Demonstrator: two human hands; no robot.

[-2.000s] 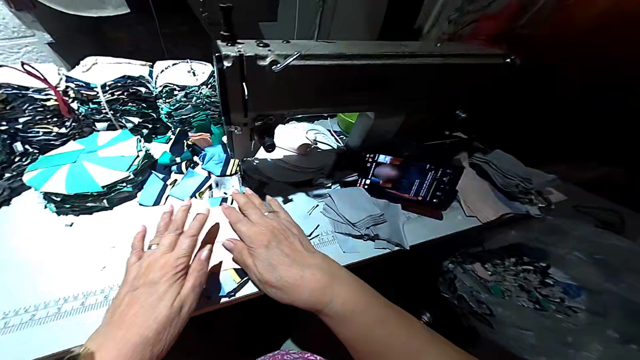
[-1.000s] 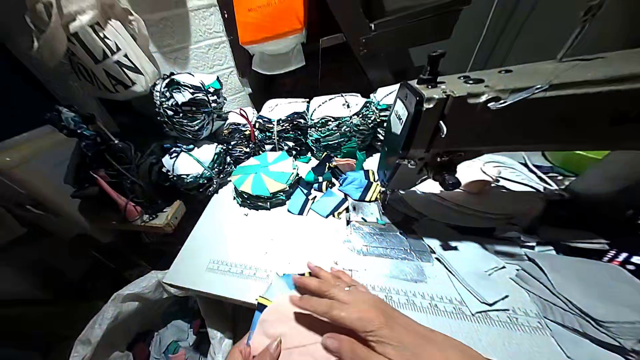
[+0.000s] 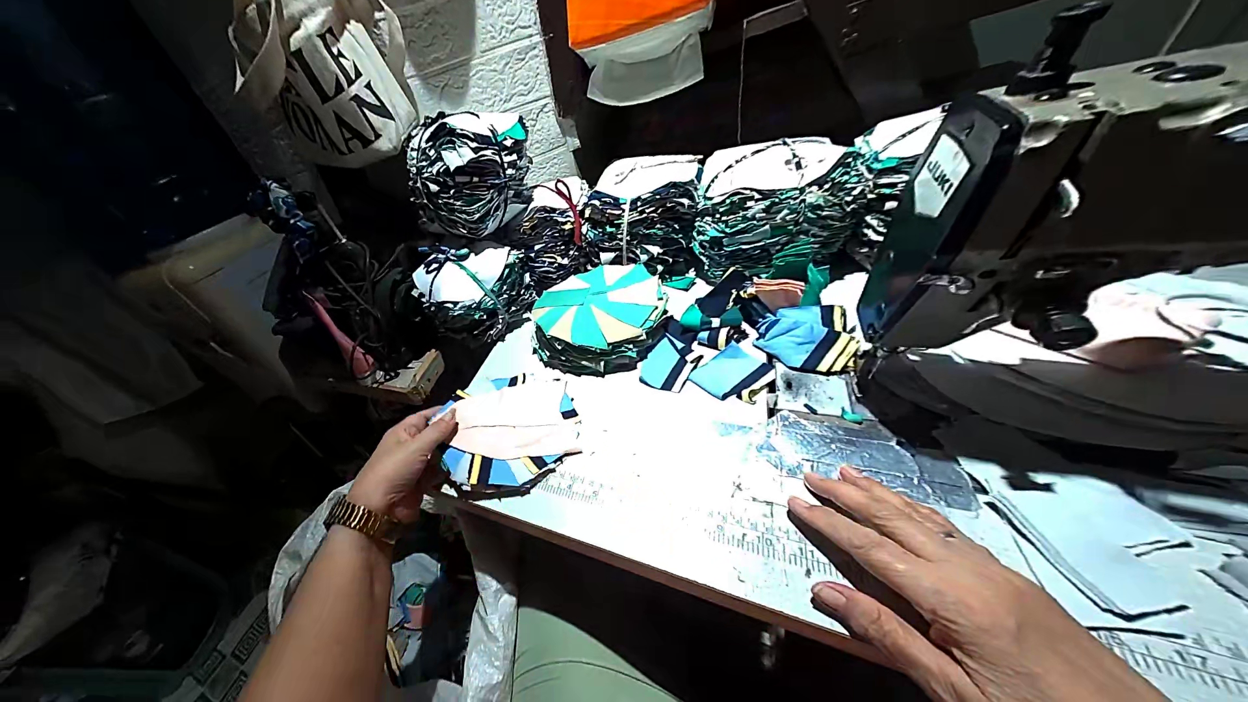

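Observation:
My left hand (image 3: 402,470), with a gold-coloured wristwatch, grips the left edge of a pale pink fabric piece (image 3: 509,421). That piece lies over a round of blue, white and dark striped fabric (image 3: 502,471) at the table's left front edge. Behind it stands a stack topped by a green, white and cream fabric round (image 3: 600,307). Blue fabric scraps with dark and yellow stripes (image 3: 726,370) lie to its right. My right hand (image 3: 907,565) is spread above the ruler-marked table (image 3: 663,507), fingers apart and holding nothing, near the metallic plate (image 3: 843,453) of the sewing machine (image 3: 1102,205).
Tied bundles of fabric pieces (image 3: 770,210) line the back. Grey fabric pieces (image 3: 1082,536) lie at the right. A plastic sack of scraps (image 3: 487,604) hangs below the front edge, and a wooden block (image 3: 414,375) is at the left. A printed cloth bag (image 3: 346,88) hangs behind.
My left hand has moved left with the pink piece and the striped round. My right hand has left the pink piece and moved right. The view has turned left since the earliest frame.

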